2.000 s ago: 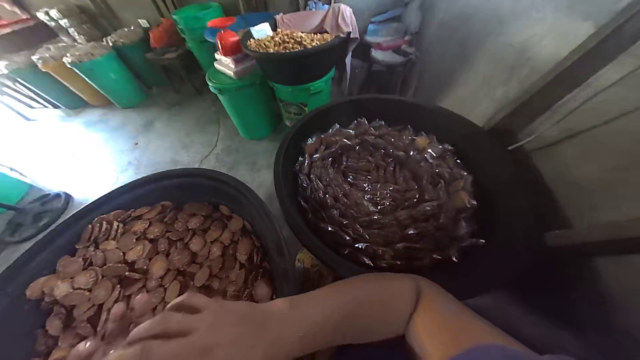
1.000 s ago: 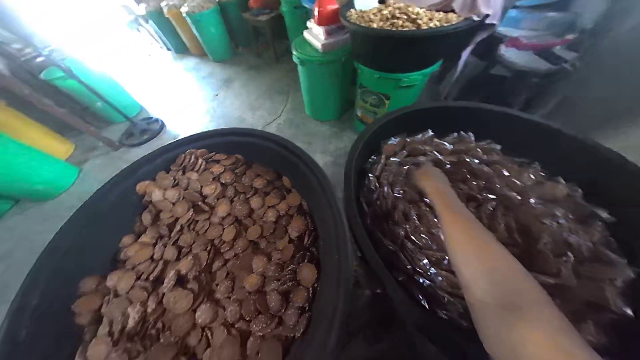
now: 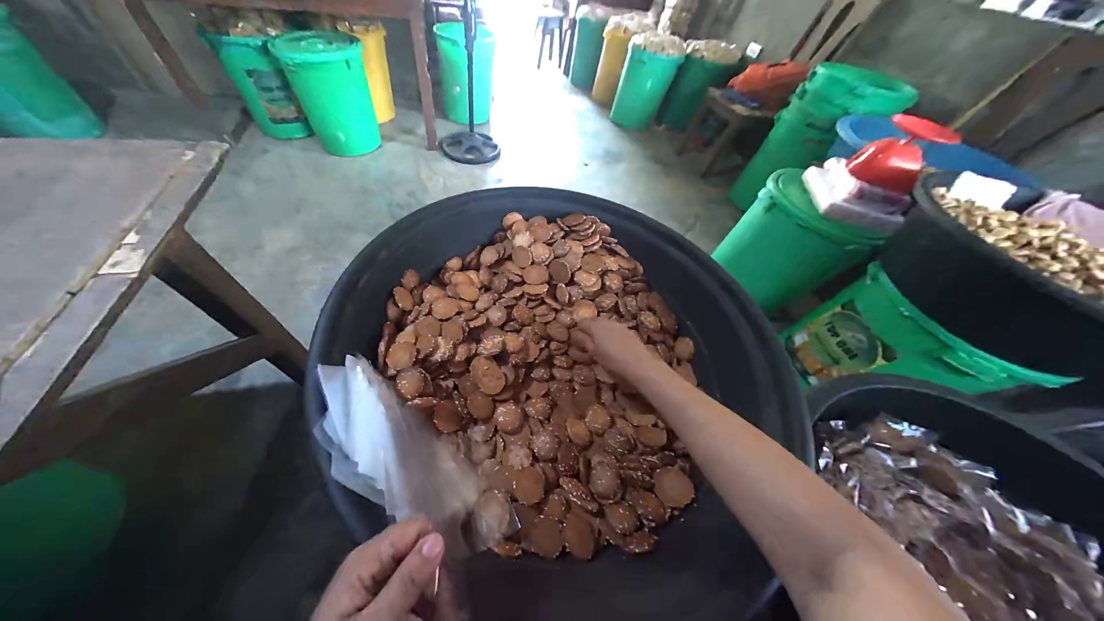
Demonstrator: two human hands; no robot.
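Round brown cookies with pale specks lie heaped in a large black plastic tub. My right hand reaches into the middle of the heap, its fingers touching the cookies; whether they grip any cannot be seen. At the near left of the tub, my left hand pinches a clear plastic bag between thumb and fingers. A stack of clear plastic bags fans over the tub's left rim. Filled clear packets lie in a second black tub at the lower right.
A worn wooden table stands at the left. Green lidded buckets and a black tub of pale pieces are at the right. A red scoop lies on stacked packs. More buckets and a stand's round base are farther back.
The view has swung left. My right arm, over the packets one second ago, now reaches into the cookies. My left hand and the plastic bags have come into view.
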